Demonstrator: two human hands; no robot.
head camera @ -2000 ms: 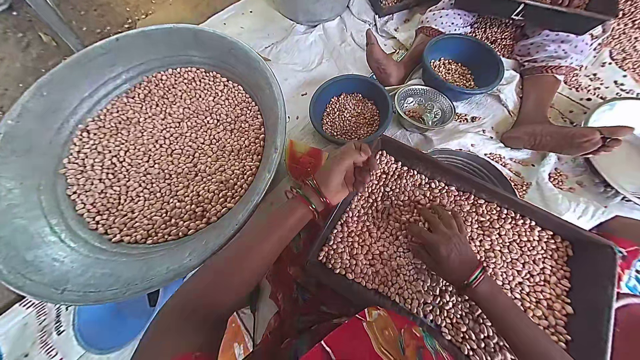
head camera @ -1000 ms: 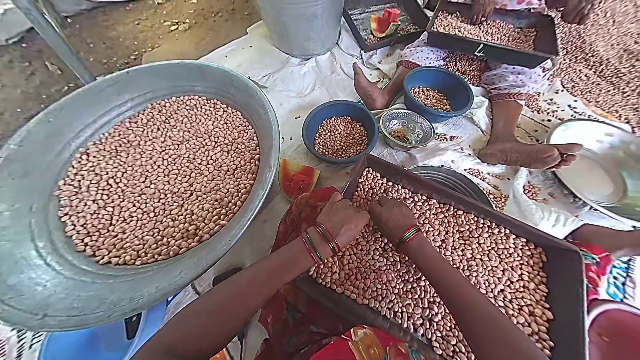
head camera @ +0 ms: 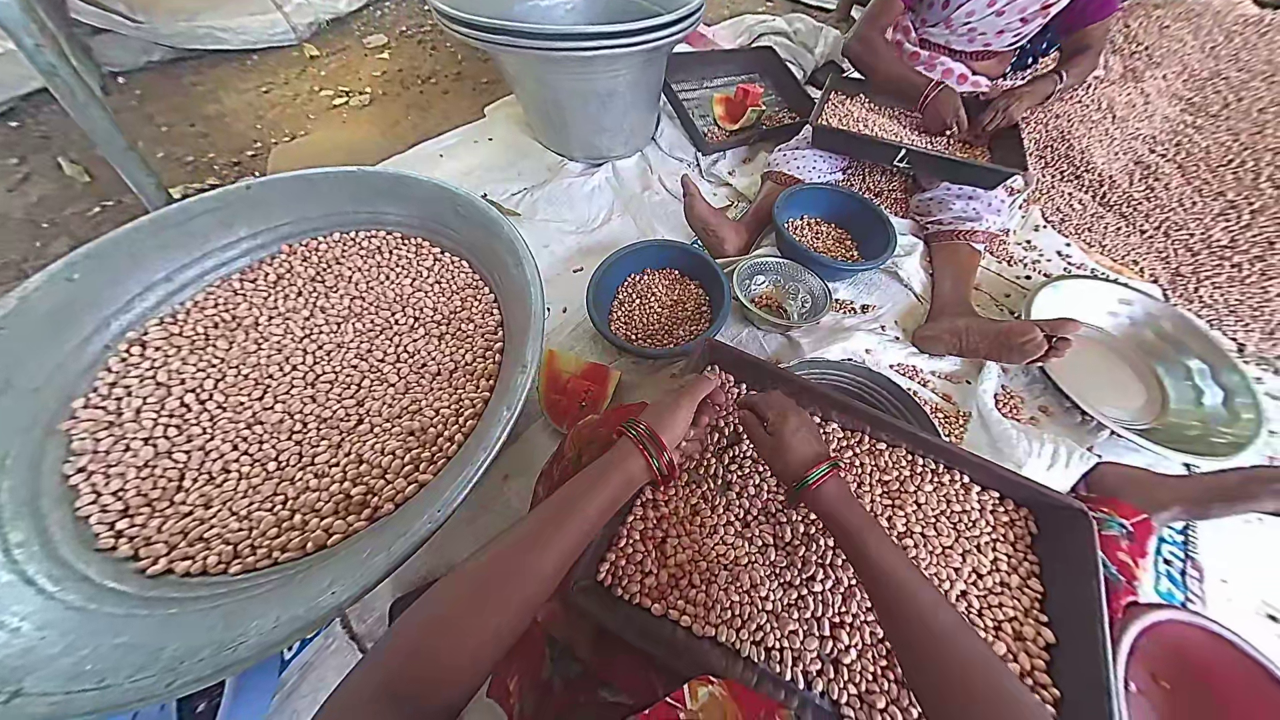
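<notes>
A dark rectangular tray [head camera: 1080,590] filled with reddish-brown peanut kernels [head camera: 800,560] lies tilted across my lap. My left hand [head camera: 685,410] is curled at the tray's upper left corner, with some kernels in its fingers. Just right of it, above the kernels, my right hand [head camera: 785,435] has its fingers bent down; whether it pinches a kernel is hidden. Left of my arms stands a wide metal basin [head camera: 520,270] with a broad heap of similar kernels [head camera: 300,400]. Beyond the tray are a blue bowl [head camera: 600,290] of kernels and a small patterned metal bowl [head camera: 780,285].
A watermelon slice [head camera: 575,390] lies between basin and tray. Another blue bowl [head camera: 850,225], a metal dish [head camera: 1200,390] and stacked metal tubs [head camera: 585,90] stand farther off. Opposite sits a person, hands in another tray [head camera: 910,150]. A pink tub [head camera: 1190,670] is at lower right.
My right hand, spread on the kernels two seconds ago, has moved up beside my left hand at the tray's far corner. The view has tilted up.
</notes>
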